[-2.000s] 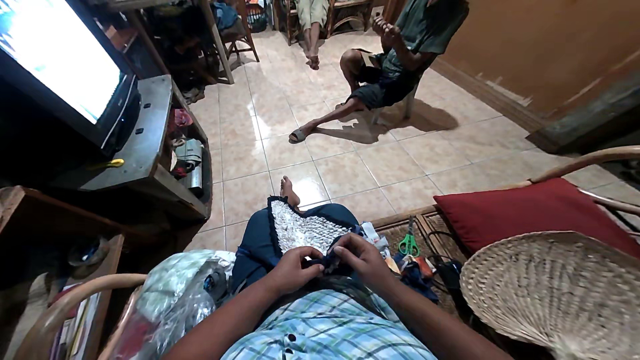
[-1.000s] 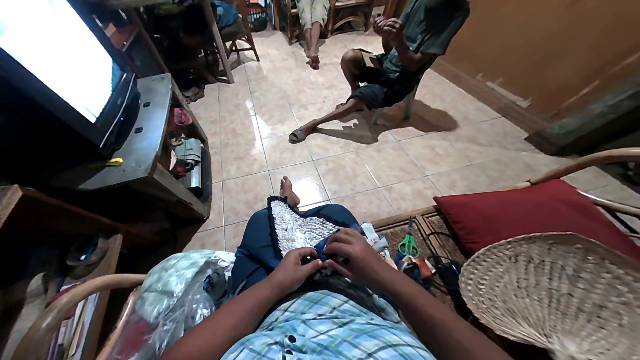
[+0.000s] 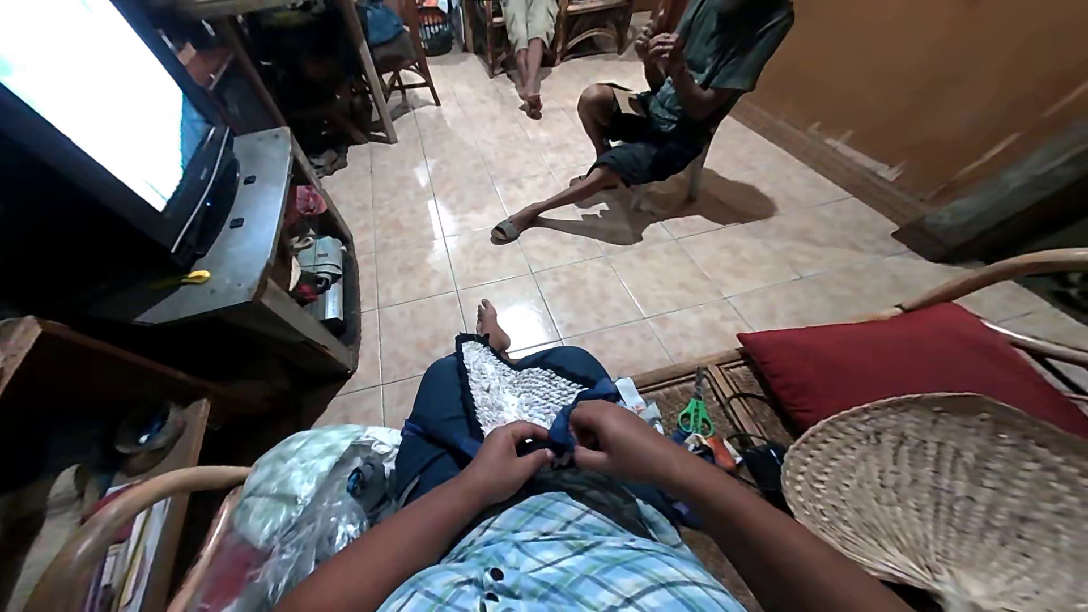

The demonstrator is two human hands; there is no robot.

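Observation:
A white textured fabric piece with a dark blue border (image 3: 518, 387) lies across my lap. My left hand (image 3: 508, 463) pinches the dark edge nearest my body. Just to its right, my right hand (image 3: 608, 438) grips a bunched fold of blue fabric (image 3: 563, 425) between thumb and fingers. Whether a needle or hook is between the fingers cannot be seen. Green-handled scissors (image 3: 696, 416) lie on the woven seat to the right of my lap, among small items and dark cord.
A woven fan (image 3: 943, 493) and a red cushion (image 3: 918, 361) are at my right. Plastic bags (image 3: 314, 489) sit at my left. A television (image 3: 127, 110) stands on a cabinet (image 3: 246, 221) at the left. One person (image 3: 680, 102) sits ahead; another's legs (image 3: 530, 51) show behind.
My right hand has shifted a little at the fabric edge, and blue fabric now shows bunched between my hands. The seated person's hands have moved slightly.

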